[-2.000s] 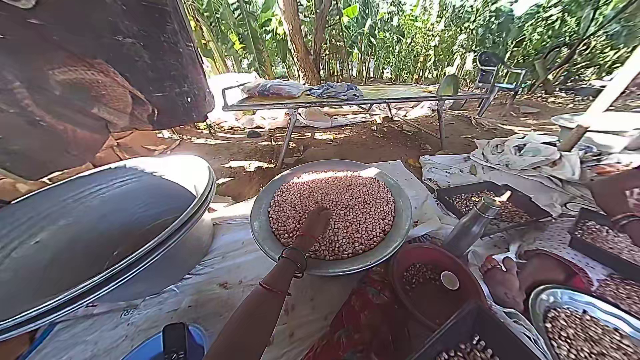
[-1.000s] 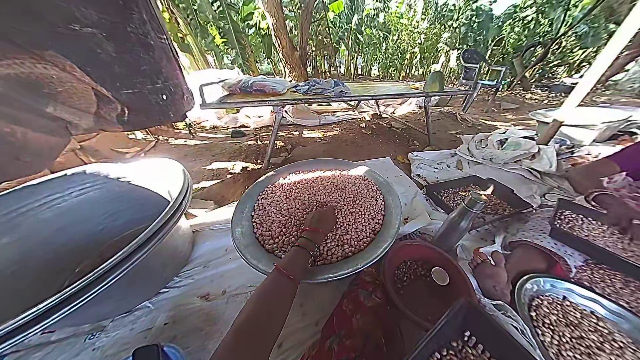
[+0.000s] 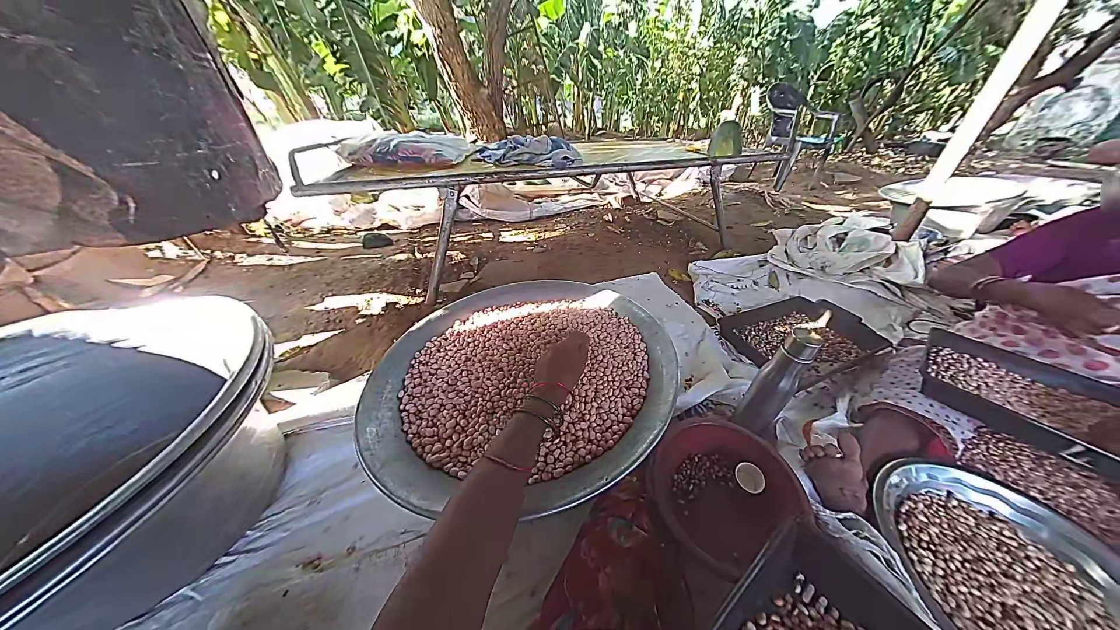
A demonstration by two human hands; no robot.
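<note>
A wide, shallow metal basin (image 3: 385, 455) holds a heap of pinkish nuts or beans (image 3: 472, 385). My left hand (image 3: 563, 360) rests palm down on the upper right part of the heap, with bangles and a red thread at the wrist. Its fingertips are hidden, so whether they hold anything cannot be told. To the right of the basin stand a reddish plastic bowl (image 3: 717, 525) with a few dark kernels and a pale disc inside, and a metal bottle (image 3: 779, 376). My right hand is out of view.
Large metal vessels (image 3: 254, 385) stand at left. On the right are black trays (image 3: 801, 319) of kernels, a shiny steel basin (image 3: 901, 490) and another person's arm (image 3: 1032, 293) and foot (image 3: 836, 472). A metal-framed cot (image 3: 446, 236) stands behind, on bare soil.
My left hand has moved away from me across the heap, its fingers still at the kernels. The other person's arm on the right has come further into view.
</note>
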